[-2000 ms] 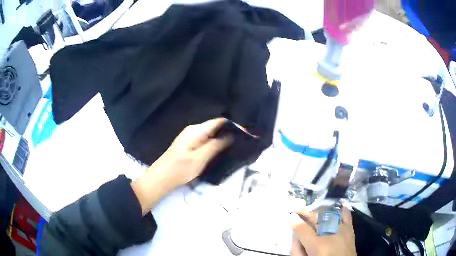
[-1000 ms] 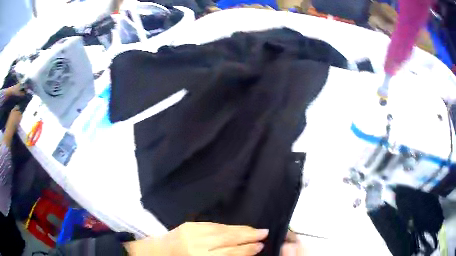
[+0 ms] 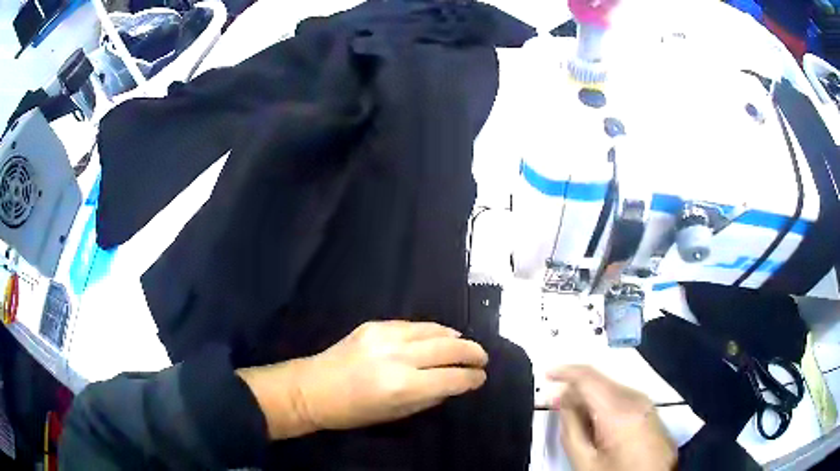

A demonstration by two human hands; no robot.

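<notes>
The black garment point(image 3: 368, 212) spreads over the table left of the machine and down to the front. My left hand point(image 3: 387, 377) lies on its lower part, fingers together and slightly bent near its right edge; I cannot tell if they pinch cloth. My right hand point(image 3: 612, 419), blurred and bent, is beside the garment below the machine bed, with nothing visible in it. The presser foot and needle area point(image 3: 564, 281) shows no cloth under it. A narrow black strip end point(image 3: 485, 299) lies beside the machine bed.
The white machine head point(image 3: 562, 216) stands at right, with a grey cylinder point(image 3: 624, 317) low on it. Scissors point(image 3: 775, 391) and black cut pieces point(image 3: 682, 354) lie right of it, by a yellow strip point(image 3: 817, 382). A fan-vented unit point(image 3: 32, 189) is at far left.
The view has swung back toward the machine. My left hand still lies on the garment, which is spread longer toward the front. My right hand has come away from the cloth edge to the right.
</notes>
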